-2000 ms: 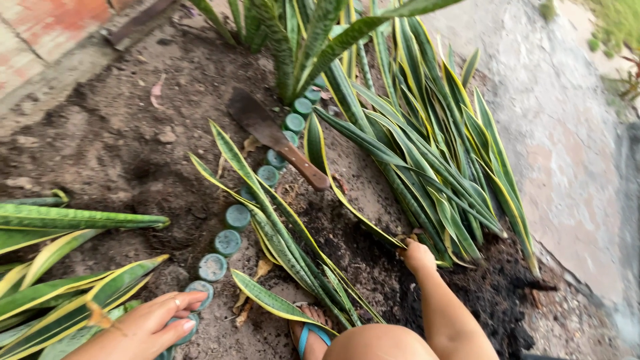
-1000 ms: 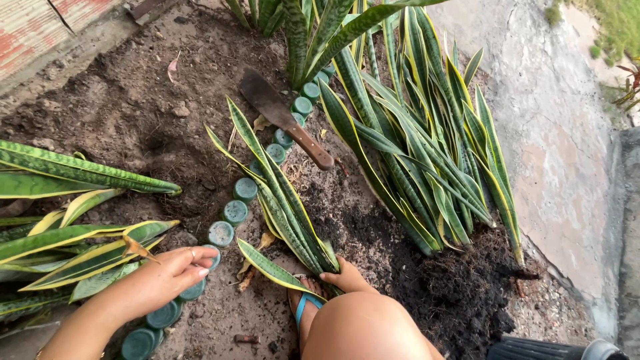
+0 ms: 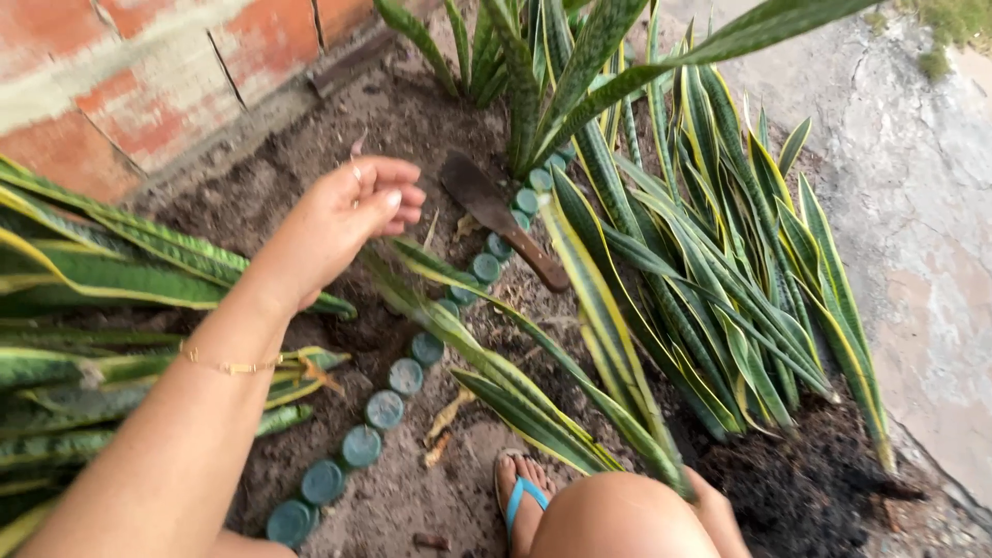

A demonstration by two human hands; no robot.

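Observation:
My left hand [image 3: 353, 209], with rings and a bracelet, is raised over the soil with loosely curled fingers and nothing seen in it. My right hand [image 3: 709, 508], partly behind my knee, grips the base of a snake plant cutting [image 3: 527, 387], whose yellow-edged leaves fan up and left over the row of upturned glass bottles [image 3: 385, 409]. A broad-bladed knife with a wooden handle [image 3: 539, 256] lies across the bottle row between my left hand and a large pile of snake plant leaves [image 3: 721, 256]. Dark, clumped soil [image 3: 806, 480] is at the pile's base.
A brick wall [image 3: 163, 101] borders the bed at the upper left. More snake plants [image 3: 116, 271] spread at the left, and one stands upright [image 3: 527, 101] near the top. My sandaled foot [image 3: 523, 492] is beside the bottles. A concrete strip [image 3: 922, 194] runs along the right.
My left hand has risen from beside the bottles toward the top of the view. My right hand has moved rightward with the cutting, whose leaves now spread wider. The view has shifted.

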